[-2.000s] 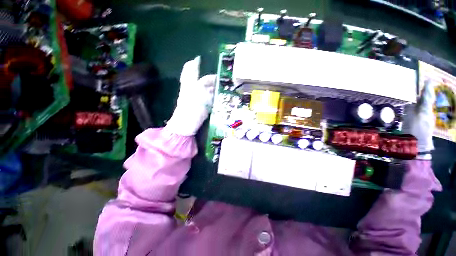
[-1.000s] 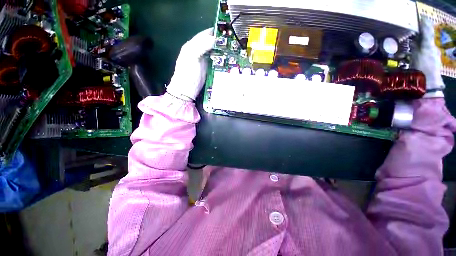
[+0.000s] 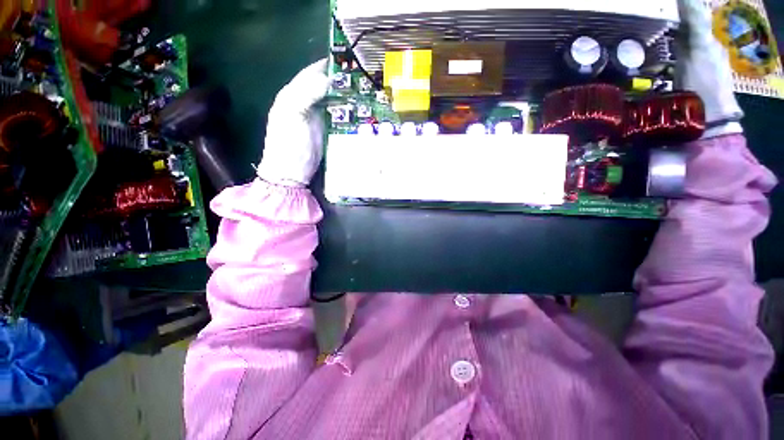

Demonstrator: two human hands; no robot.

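Observation:
A large green power circuit board [image 3: 615, 207] lies component side up in front of me, its far edge cut off by the frame. It carries a bright finned heat sink [image 3: 447, 168] at the near side and another at the far side. Between them are a yellow-wrapped part, a brown transformer [image 3: 467, 67], two round-topped capacitors and two copper-red toroidal inductors [image 3: 662, 118]. My left hand [image 3: 297, 120], in a white glove, holds the board's left edge, fingertips hidden. My right hand [image 3: 712, 77], also gloved, is at the right edge, its fingers partly cut off and hidden.
More boards [image 3: 199, 225] stand or lie at the left, one tilted. A dark-handled tool [image 3: 199, 129] lies between them and my left hand. A white card with a yellow ring [image 3: 741, 34] is at the far right. A blue bundle [image 3: 33, 365] is at the lower left.
The board first shifted towards the top of the view, levelled out from its slant, and now sits slightly further left. Both hands stayed at its sides.

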